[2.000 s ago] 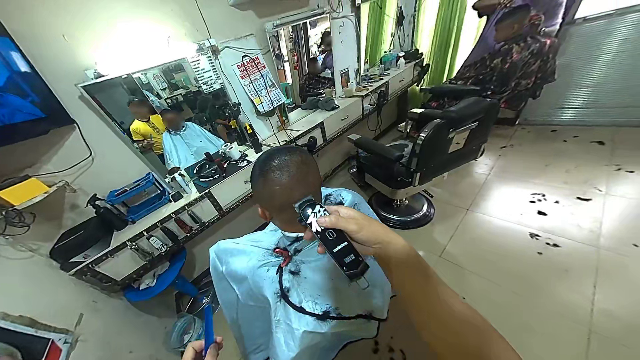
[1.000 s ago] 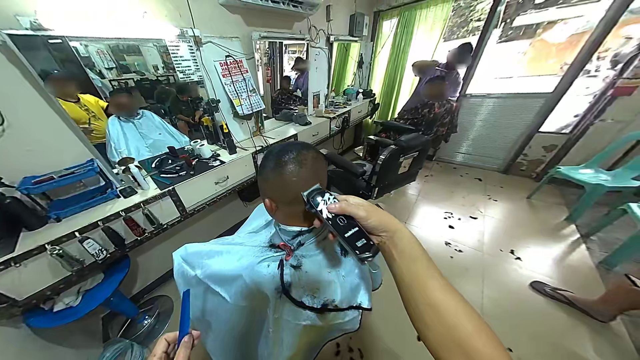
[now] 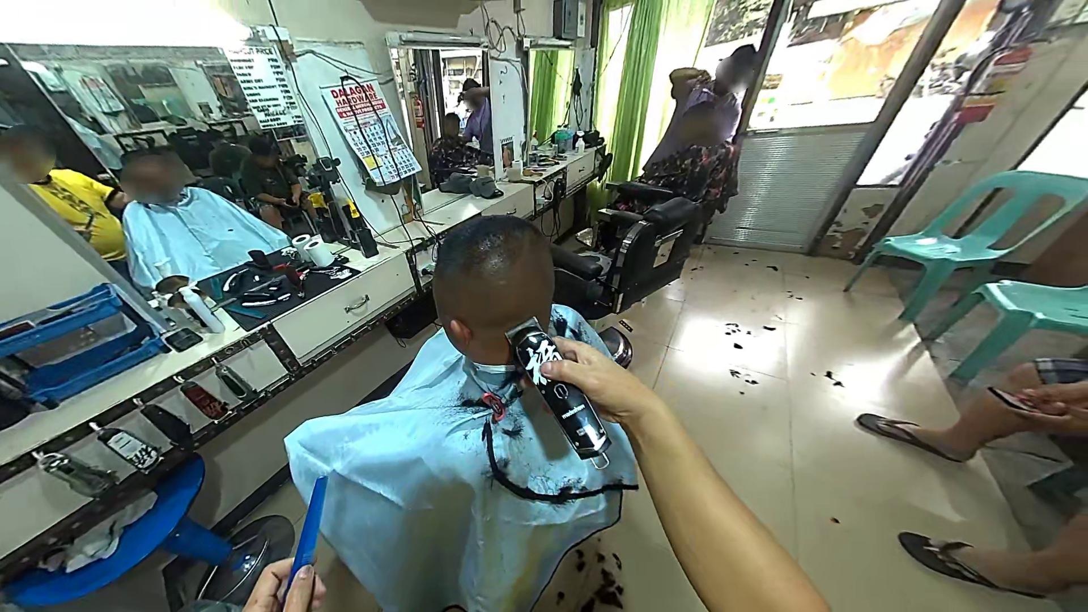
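My right hand [image 3: 595,378] grips a black cordless hair clipper [image 3: 561,395] with white decoration. Its blade end lies at the nape of a seated person's closely cut head [image 3: 493,285], on the right side. A light blue barber cape [image 3: 399,476], strewn with dark hair clippings, covers that person's shoulders and back; a red clip [image 3: 493,406] sits at its neck. Low in the view, my left hand [image 3: 285,586] holds a blue comb [image 3: 308,527] upright, apart from the head and just left of the cape.
Along the left wall runs a counter [image 3: 336,314] with a blue plastic rack [image 3: 76,340] and several clippers hanging from its edge. A blue stool [image 3: 127,544] stands below. Ahead are a black barber chair [image 3: 654,255] and two people. Green plastic chairs [image 3: 960,246] and sandalled feet are at right.
The view has swung toward the right, bringing the green chairs and seated legs into sight. The clipper stays at the nape in my right hand; the comb stays in my left.
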